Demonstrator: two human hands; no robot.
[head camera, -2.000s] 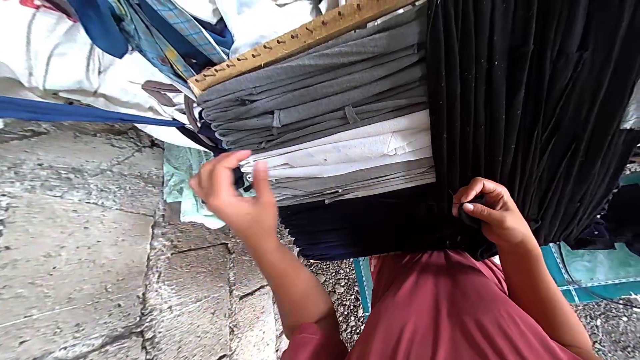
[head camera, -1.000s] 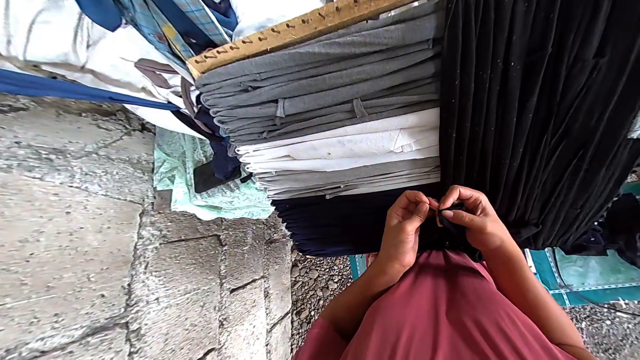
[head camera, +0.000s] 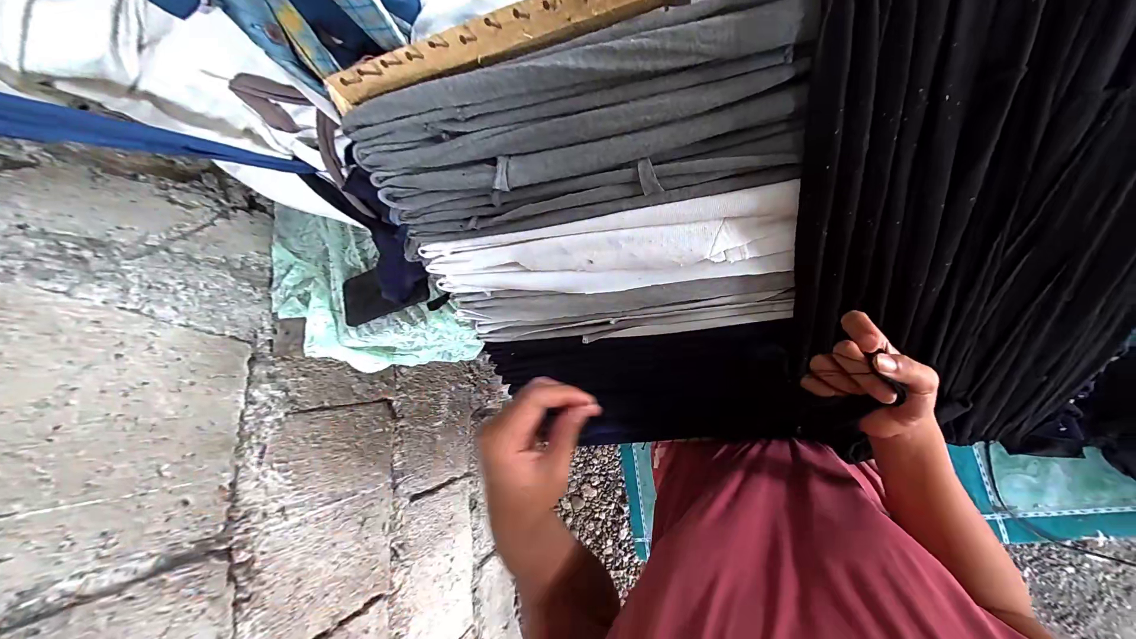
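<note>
Thumb and forefinger of my left hand (head camera: 532, 444) are curled towards each other just off the left end of the dark navy cloth stack (head camera: 639, 382); blur hides whether anything thin is between them. My right hand (head camera: 874, 382) is closed on a small piece of black cloth (head camera: 892, 390), where the navy stack meets the black pleated cloth (head camera: 950, 177). Beyond the navy stack lie folded light grey cloths (head camera: 630, 311), white cloths (head camera: 621, 248) and darker grey cloths (head camera: 586, 133), all in layers.
A wooden strip with a row of marks or notches (head camera: 488, 40) borders the grey cloths. At the left are white garments (head camera: 169, 71), a blue strap (head camera: 133, 133), a dark flat object (head camera: 382, 297) on pale green plastic sheeting (head camera: 328, 328), and stone paving (head camera: 115, 399).
My left hand has moved left, away from my right hand, since one second ago, when both were together at the black cloth. My right hand has stayed near the black cloth.
</note>
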